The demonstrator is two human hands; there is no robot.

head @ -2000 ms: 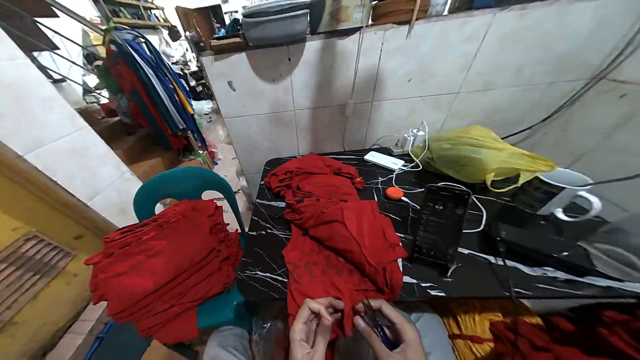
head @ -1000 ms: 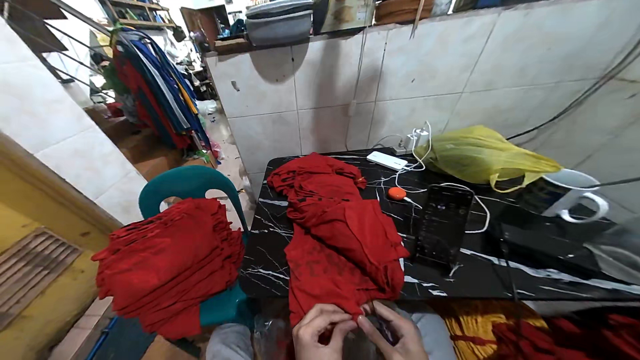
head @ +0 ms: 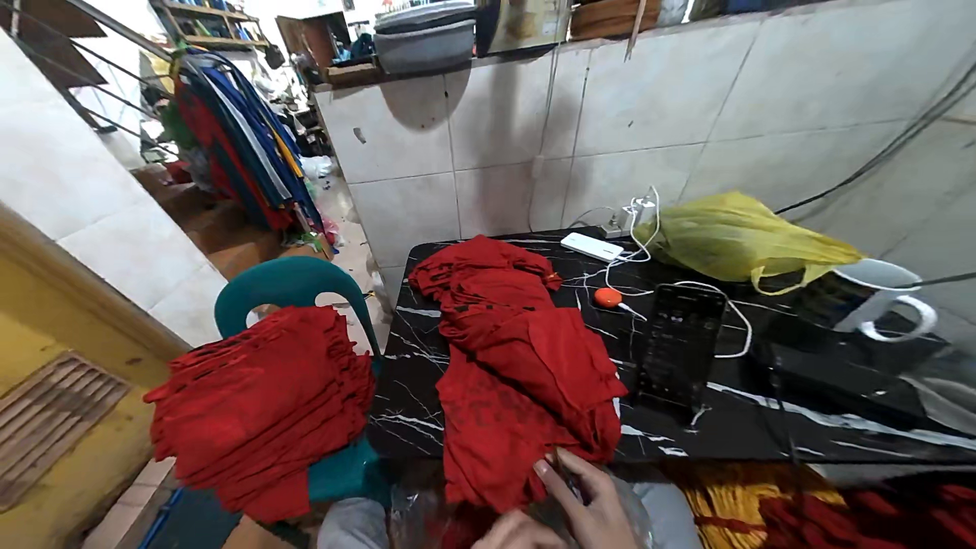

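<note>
Red fabric pieces [head: 526, 366] lie in a crumpled run across the black marble-patterned table [head: 412, 366] and hang over its front edge. At the hanging end, my right hand [head: 591, 499] holds a small dark tool, partly hidden by the fingers, with its fingertips at the cloth. Close beside it, my left hand [head: 518, 531] is cut off by the lower frame edge; its fingers are bent and its grip is hidden. A thick stack of red cloth [head: 259, 404] rests on a green plastic chair [head: 293, 282] to the left.
A smartphone [head: 681, 343], an orange round device [head: 608, 297], a white power bank [head: 592, 247] and white cables lie on the table. Behind them are a yellow plastic bag [head: 740, 236] and a white mug [head: 884, 297]. Yellow cloth [head: 724, 496] is below the table's right side. A tiled wall stands behind.
My left hand has moved down, away from the cloth edge where both hands met. The dark tool, seen in my right hand two seconds ago, is visible again.
</note>
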